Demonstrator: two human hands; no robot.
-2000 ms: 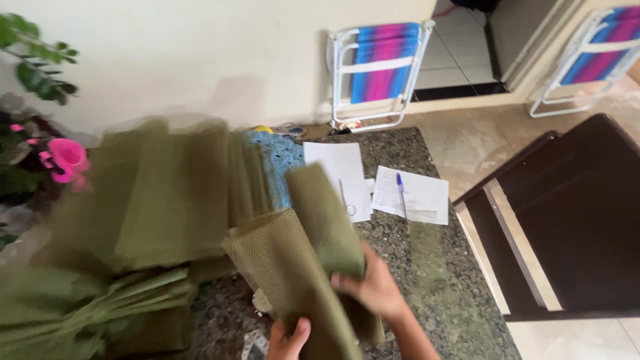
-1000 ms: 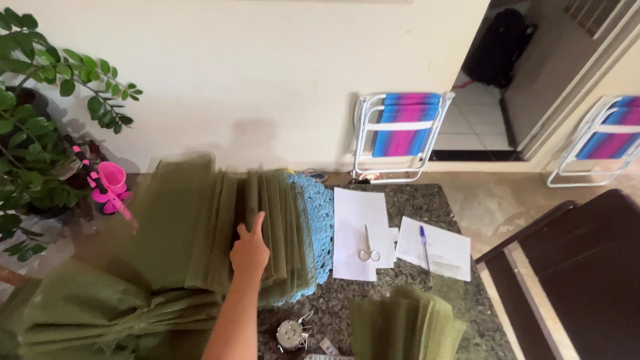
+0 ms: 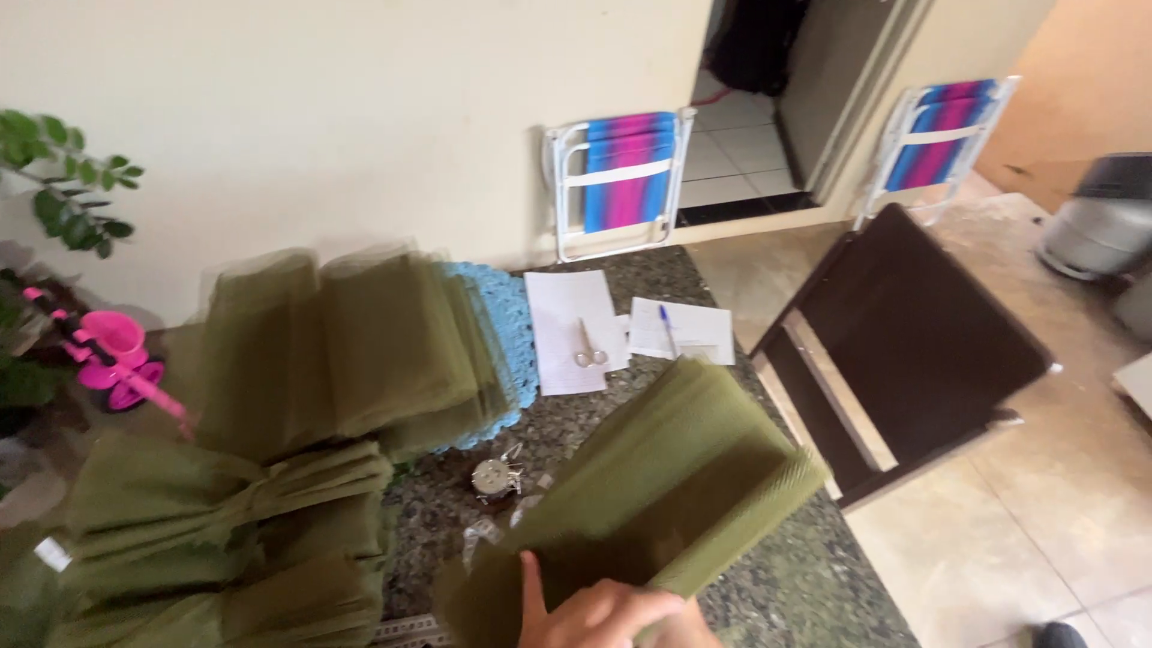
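At the bottom centre, my right hand point(image 3: 598, 616) has its thumb and fingers against the near end of a folded olive-green mesh fabric bundle point(image 3: 702, 450), which slants over the granite table point(image 3: 810, 576). Skin just right of it seems to be my left hand point(image 3: 693, 628), mostly cut off and overlapped, so its hold is unclear. A stack of similar folded mesh point(image 3: 360, 342) lies at the back left, blurred, partly over a light blue crocheted mat point(image 3: 513, 333). Gathered green mesh point(image 3: 225, 531) lies at the lower left.
Small scissors point(image 3: 589, 353) rest on white paper point(image 3: 562, 306); a blue pen point(image 3: 667, 326) lies on another sheet. A small round metal object point(image 3: 495, 477) sits mid-table. Around stand a dark brown chair point(image 3: 909, 342), folded striped chairs point(image 3: 630, 180), a plant point(image 3: 76, 189) and a pink toy point(image 3: 117, 337).
One second ago my right hand was on the back-left stack; now it is at the bottom centre on the separate bundle. That bundle has come further up into view, slanting to the right.
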